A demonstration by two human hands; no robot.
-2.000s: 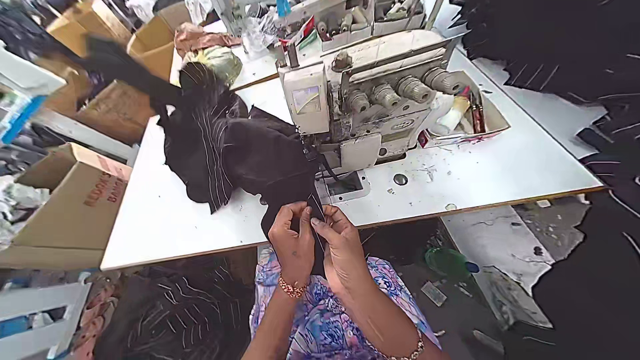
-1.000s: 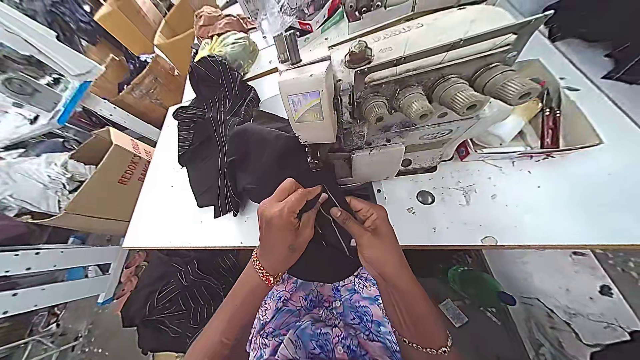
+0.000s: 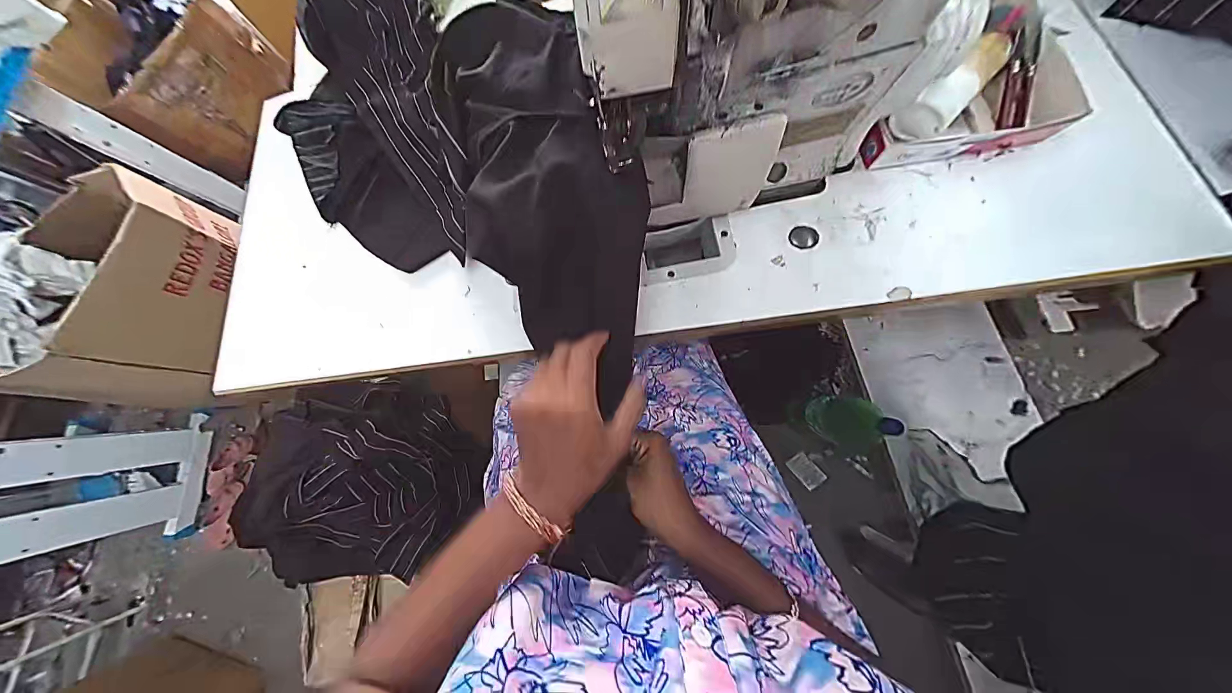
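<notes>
Black fabric (image 3: pixel 568 212) runs from the white sewing table over its front edge to my lap, passing beside the presser foot (image 3: pixel 619 144) of an overlock sewing machine (image 3: pixel 731 115). My left hand (image 3: pixel 568 423) lies over the hanging part of the fabric at the table edge, blurred, its thumb apart from the fingers; its grip is unclear. Lower and to the right, my right hand (image 3: pixel 659 481) is closed on the fabric's edge above my lap. More black cloth with white thread lines (image 3: pixel 385 154) is heaped left of the machine on the table.
A cardboard box (image 3: pixel 144 289) stands left of the white table (image 3: pixel 924 241). An open tray (image 3: pixel 1049 106) with tools sits right of the machine. Dark cloth (image 3: pixel 356 472) is piled below the table at left, and black fabric (image 3: pixel 1126 500) hangs at right. A green bottle (image 3: pixel 847 421) lies below.
My hands were close together at the fabric by the table edge; now the right one is lower, over my lap, and the fabric reaches down with it. The view has moved closer to the table.
</notes>
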